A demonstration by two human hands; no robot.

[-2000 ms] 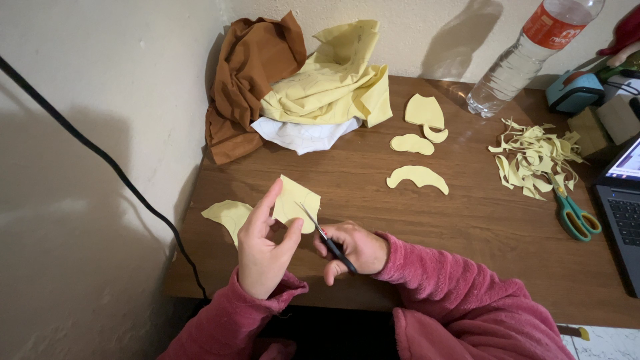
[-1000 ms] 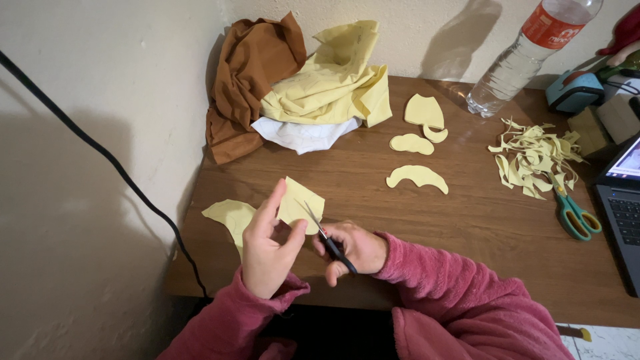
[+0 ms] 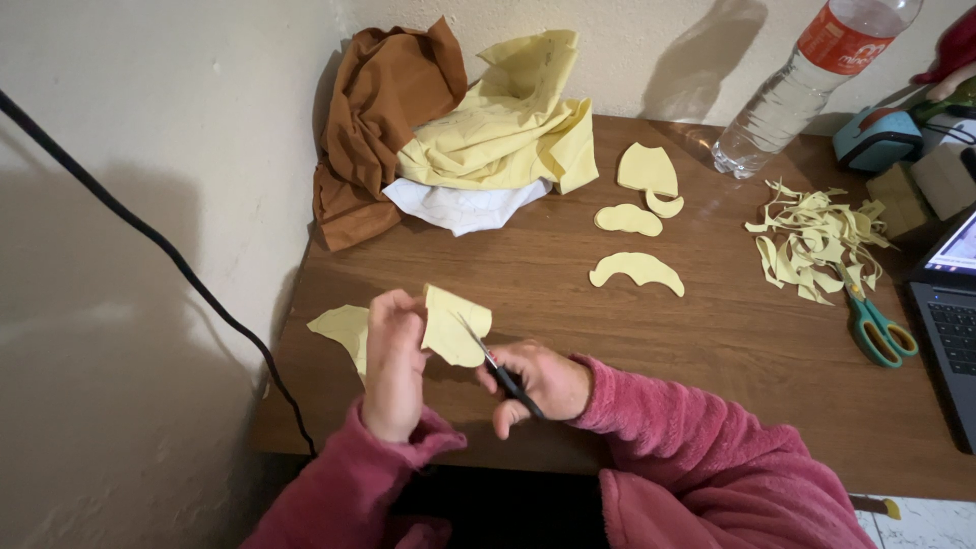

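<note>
My left hand (image 3: pixel 396 366) pinches a small yellow fabric piece (image 3: pixel 455 326) above the front left of the wooden desk. In my right hand (image 3: pixel 545 379) is a pair of small scissors with black handles (image 3: pixel 515 390), its blades lying against the right part of that piece. Another yellow fabric piece (image 3: pixel 341 329) lies on the desk, partly hidden behind my left hand. Cut yellow shapes lie farther back: a curved strip (image 3: pixel 639 268), a wavy oval (image 3: pixel 628 219), a small crescent (image 3: pixel 665 205) and a larger rounded piece (image 3: pixel 646 169).
Crumpled brown fabric (image 3: pixel 366 114), yellow fabric (image 3: pixel 496 137) and white fabric (image 3: pixel 473 206) are heaped by the wall. A plastic bottle (image 3: pixel 793 84) stands behind. Fabric scraps (image 3: pixel 816 236), green-handled scissors (image 3: pixel 877 332) and a laptop (image 3: pixel 949 328) are on the right. A black cable (image 3: pixel 168 248) hangs left.
The fabric piece in my left hand has turned, and the fingers of that hand are now more bent. The scissors remain in my right hand.
</note>
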